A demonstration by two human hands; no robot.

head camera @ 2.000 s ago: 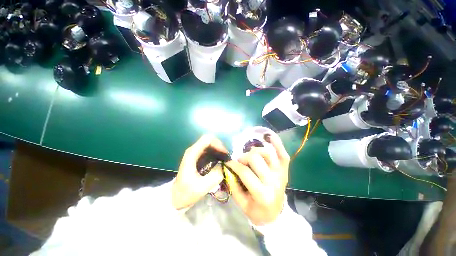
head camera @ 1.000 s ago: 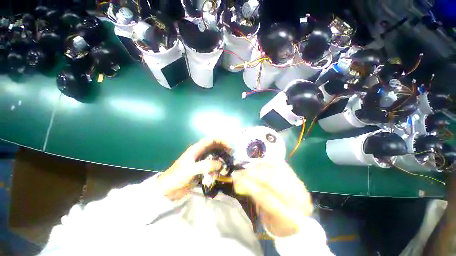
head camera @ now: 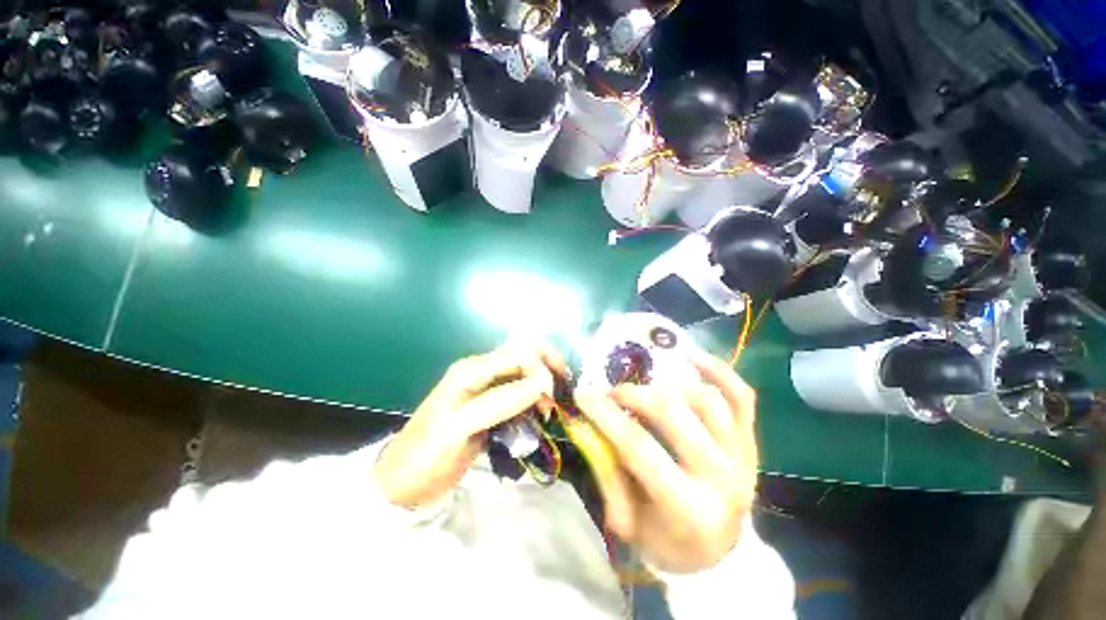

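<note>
A white housing (head camera: 643,333) is at the bench's near edge, its round end face with a dark centre hole and small dark spot facing up. My right hand (head camera: 679,466) lies over its near side, with yellow leads (head camera: 588,442) at the fingers. My left hand (head camera: 467,424) holds an open black ball head (head camera: 522,451) with a silvery part inside, just left of the housing. Thin wires hang below the ball head. Fingers hide where the leads meet the two parts.
The green bench (head camera: 303,321) curves across the view. Loose black ball heads (head camera: 188,182) cluster far left. White housings with black balls (head camera: 516,145) stand at the back; others (head camera: 837,375) lie right. A brown carton (head camera: 109,448) is below. Another person's sleeve (head camera: 1025,557) shows lower right.
The ball head has turned in my left hand, and its fingers now reach over the top. My right hand has moved up over the housing's near side.
</note>
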